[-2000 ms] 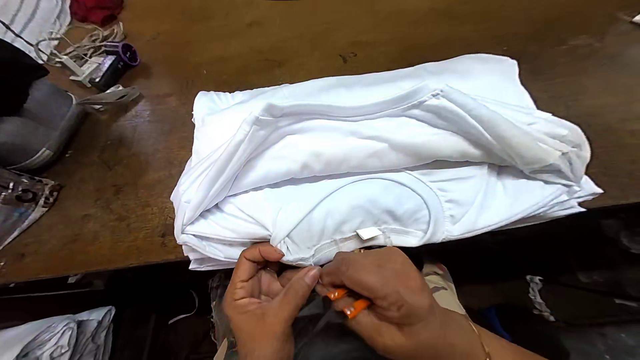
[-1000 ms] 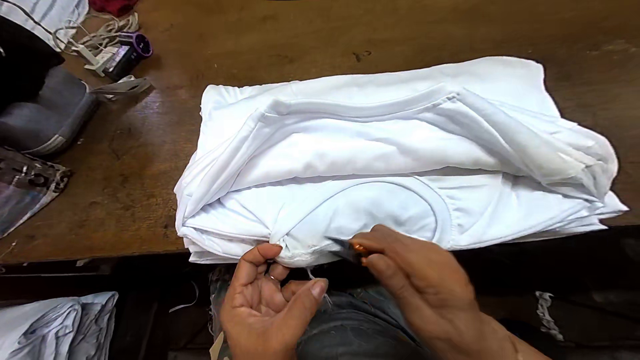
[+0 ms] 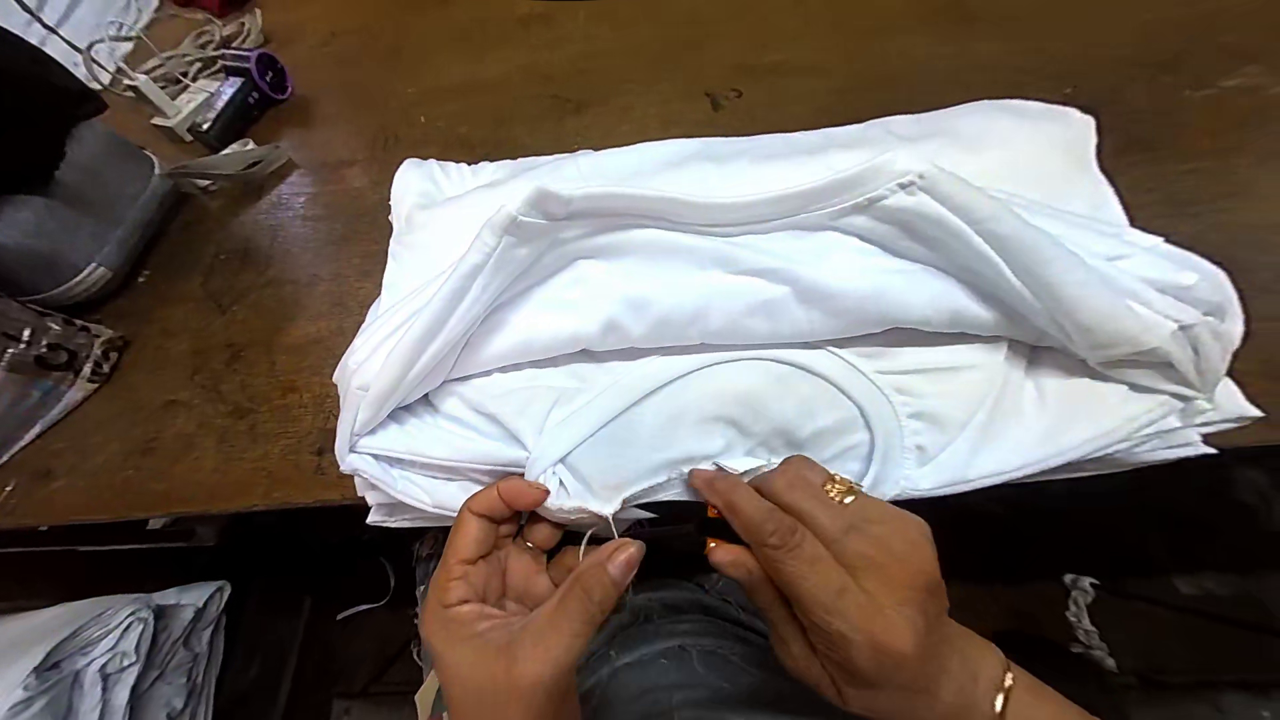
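Note:
A stack of white knit garments lies across the front edge of the wooden table. The top one shows a round ribbed neckband and its neck edge hangs toward me. My left hand pinches that edge with its fingers, beside loose white threads. To its right, my right hand holds a small tool with orange parts, mostly hidden under the fingers. Its fingertips touch the cloth near the neck seam.
A grey bag or case, tangled cords and a dark device with a purple ring are at the table's left. More white folded cloth sits lower left. The table edge runs below the stack.
My right hand has moved from over the inner neck area to the seam at the neck edge. The dark pointed blade seen one second ago is now hidden. My left hand stays at the edge.

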